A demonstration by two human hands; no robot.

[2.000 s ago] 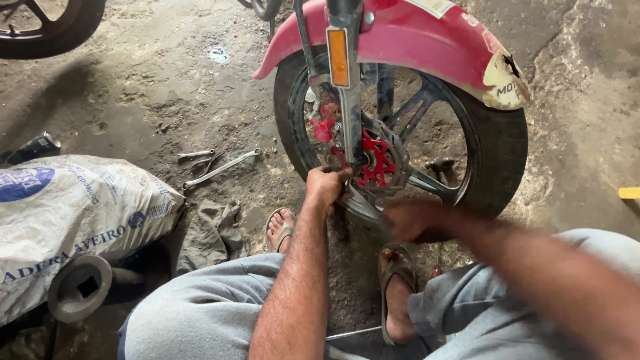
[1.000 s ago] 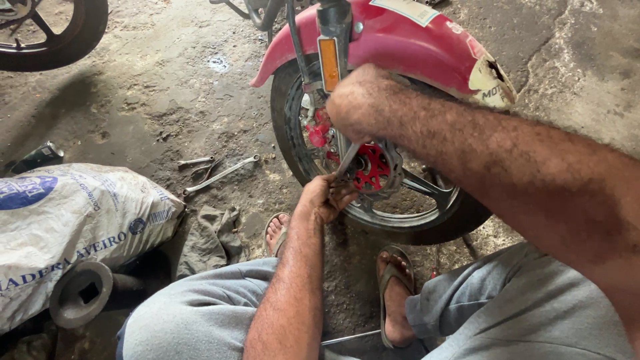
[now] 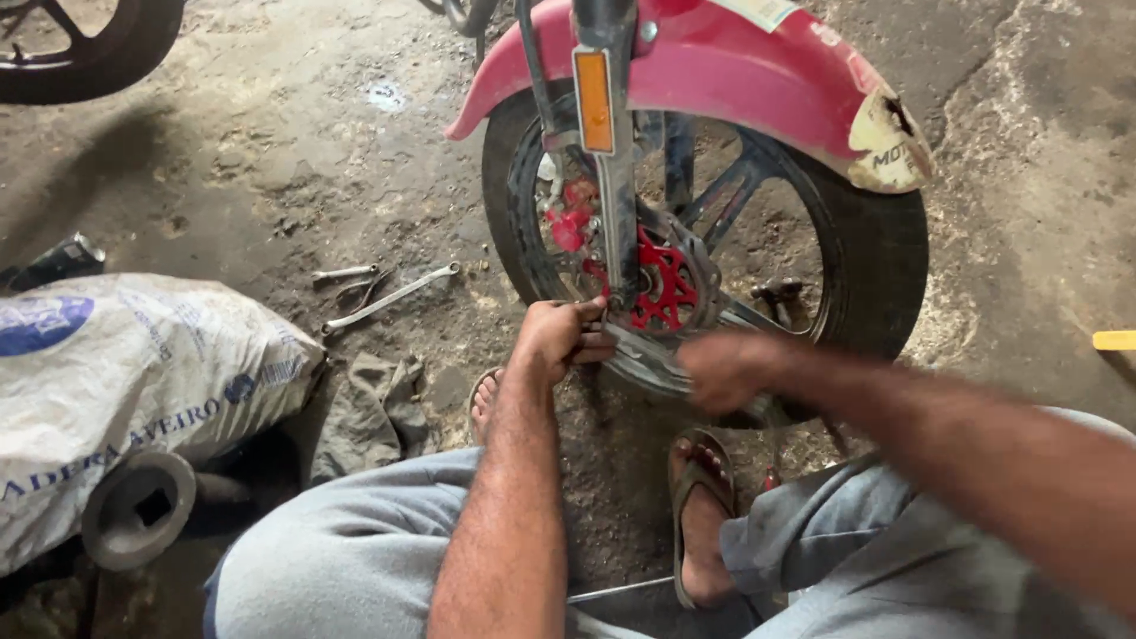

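Observation:
The front wheel of a motorcycle stands before me, its black tire [image 3: 887, 257] under a red fender [image 3: 737, 80]. My left hand [image 3: 568, 335] is at the axle end, at the foot of the fork leg [image 3: 621, 204], fingers bent around the head end of a wrench. My right hand [image 3: 723, 368], blurred by motion, is closed at the other side of the blurred metal wrench [image 3: 643, 351], low in front of the rim. Behind the fork leg are a red-centred brake disc [image 3: 666, 280] and a red caliper part [image 3: 568, 226].
Combination wrenches [image 3: 390, 299] lie on the rough floor left of the wheel, near a dark rag [image 3: 368, 417]. A white woven sack [image 3: 151, 364] and a round metal piece with a square hole [image 3: 138, 510] are at the left. Another wheel [image 3: 98, 53] shows top left.
My right hand was raised in front of the fork one second ago and is now low at the right of the axle. My left hand has stayed close to the axle.

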